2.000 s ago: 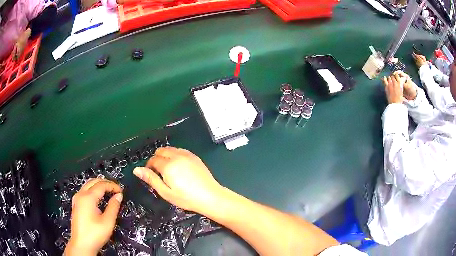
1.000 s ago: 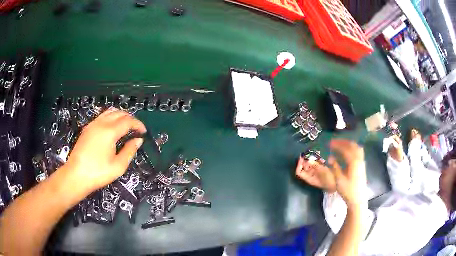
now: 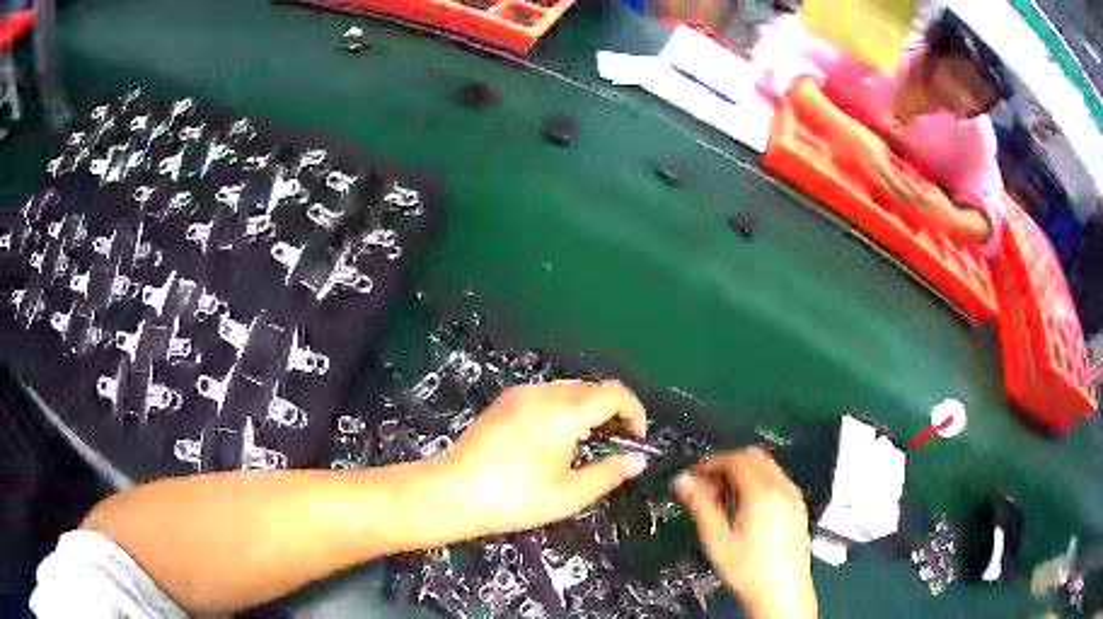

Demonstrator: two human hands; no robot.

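My left hand is over the pile of spring clips, with a small dark, glinting piece, apparently a clip, pinched between thumb and fingers. My right hand is just right of it, over the pile's right side, fingers bent towards the thumb. Whether it holds anything is unclear. Clipped pieces with silver loops lie in spaced rows on the black pad at left.
A white paper stack, red marker, small round parts and smaller black tray are at right. Loose dark parts dot the green bench. A person in pink sits behind red compartment trays.
The view has swung left, showing more of the pad. My right hand has come back from the far right to beside my left hand. A glinting piece now shows in my left fingertips.
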